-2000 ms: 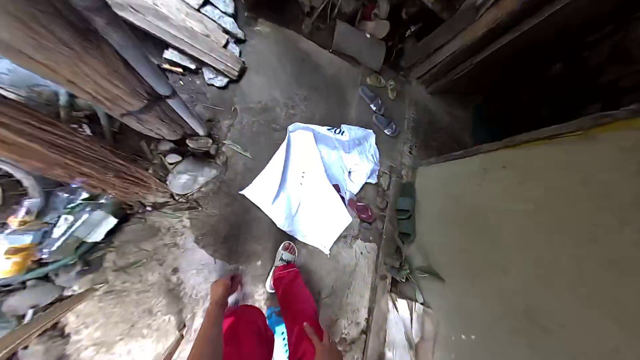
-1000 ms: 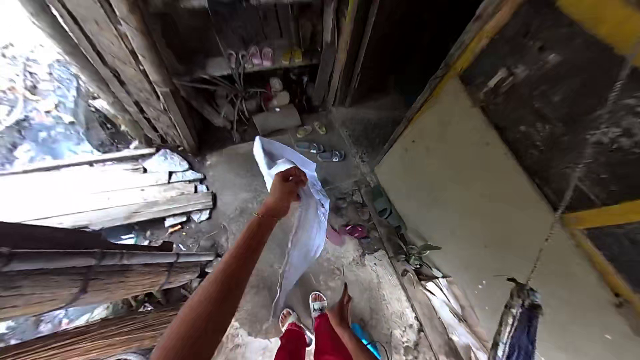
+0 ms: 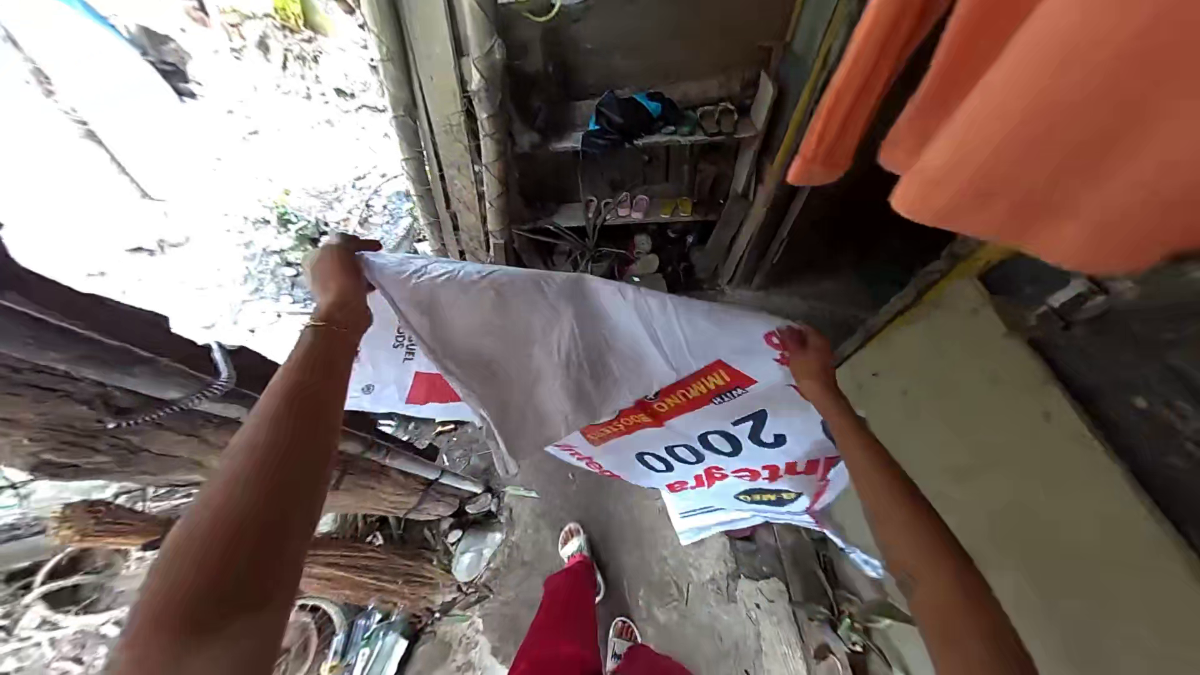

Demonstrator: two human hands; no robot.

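Note:
A white woven feed sack (image 3: 553, 328), opened out into a sheet with red and dark printing, is stretched between my hands at about waist height. My left hand (image 3: 339, 277) grips its upper left corner. The upper right edge is pinched in my right hand (image 3: 804, 356). Between them the sack sags in folds, and its printed part hangs down below my right hand. Beneath it my feet in white sandals (image 3: 574, 542) stand on the concrete path.
Orange cloth (image 3: 1031, 122) hangs at the upper right. Ahead stands a wooden shelf (image 3: 647, 217) with slippers. Bamboo poles and bundled sticks (image 3: 375, 572) lie along the left. A pale panel (image 3: 1012, 450) leans on the right beside a dark doorway.
Two seconds ago the sack lay on the ground; one second ago my left hand held it up alone. Now my right hand grips it too, and it is spread wide. The view has tilted up.

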